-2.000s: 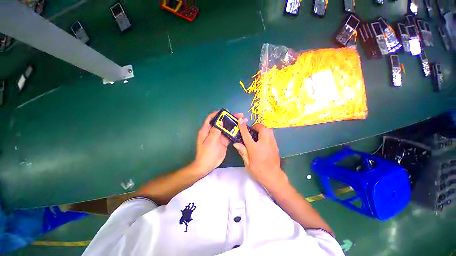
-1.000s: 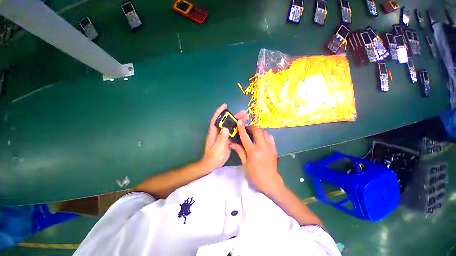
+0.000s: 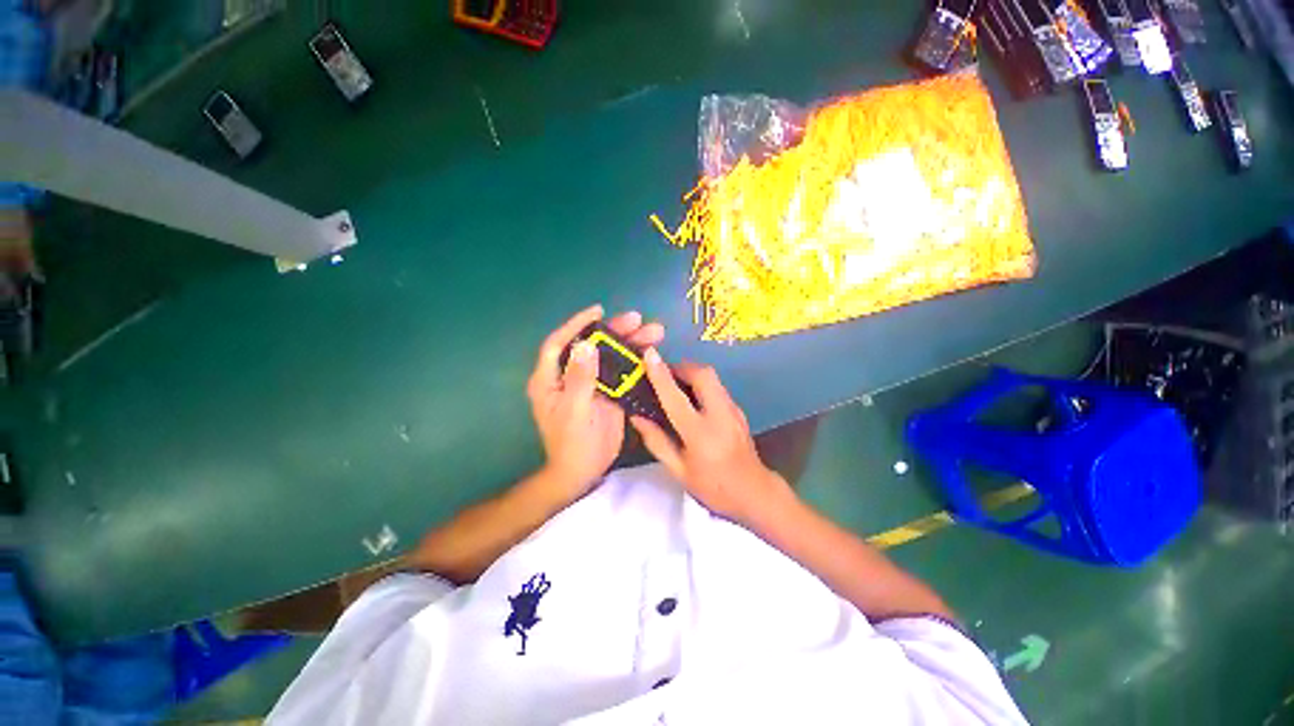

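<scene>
A dark handset [image 3: 619, 369] with a yellow frame around its screen is held above the near edge of the green bench. My left hand [image 3: 575, 411] grips its upper left side, with the thumb beside the screen. My right hand [image 3: 705, 433] holds its lower right end, fingers over its edge. The fingers hide much of the keypad part. A clear bag of orange parts [image 3: 809, 227] lies beyond my right hand, with loose pieces spilling from its left end. Whether a small orange part is in my fingers cannot be told.
A grey metal arm [image 3: 170, 185] crosses the upper left. Dark handsets [image 3: 1107, 128] lie at the far right, two more at the far left, and an orange-red phone [image 3: 507, 17] at the far edge. A blue stool [image 3: 1121, 475] and black trays [image 3: 1249, 426] stand below right.
The view has shifted, so the bag and far phones appear higher. Both hands still hold the handset; my left thumb now lies at the screen's left side.
</scene>
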